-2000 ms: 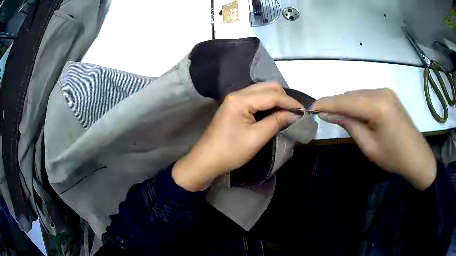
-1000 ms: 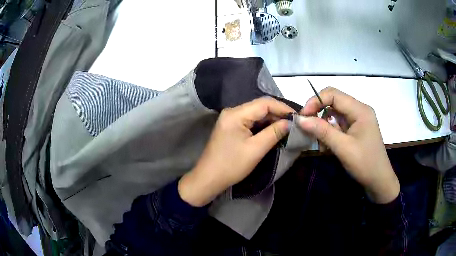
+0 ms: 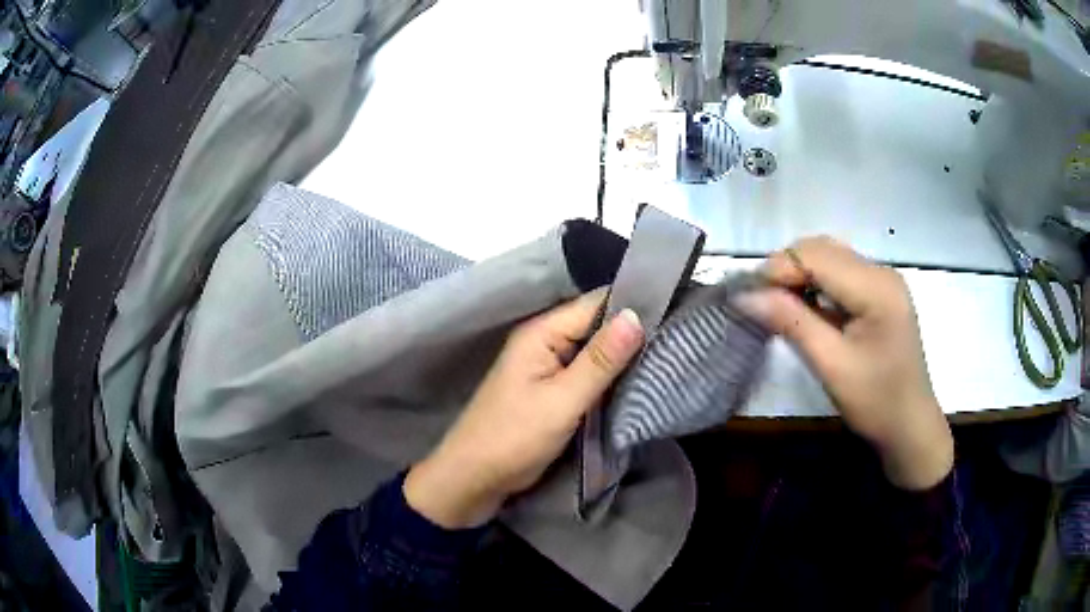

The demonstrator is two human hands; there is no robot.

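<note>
A grey garment (image 3: 359,359) with a dark brown part (image 3: 592,255) lies over the table edge and my lap. My left hand (image 3: 526,401) pinches a grey-brown band (image 3: 655,273) with dark edges, its squared end pointing up toward the machine. My right hand (image 3: 855,347) pinches the top edge of a striped cloth (image 3: 693,373), just right of the band. The striped cloth is slightly blurred. The thin pointed tool is hard to make out; I cannot tell whether it is still in my right hand.
The sewing machine's needle area (image 3: 705,150) and tension knob (image 3: 760,108) are at the top. Scissors with green handles (image 3: 1038,329) lie at the right. Waiting grey garments with a long brown band (image 3: 132,227) hang at the left. The wooden table edge (image 3: 777,423) runs below my right hand.
The band end now stands out flat above my left hand, and a striped cloth shows between my hands. My right hand has moved right, away from my left. The view has shifted, showing more of the machine.
</note>
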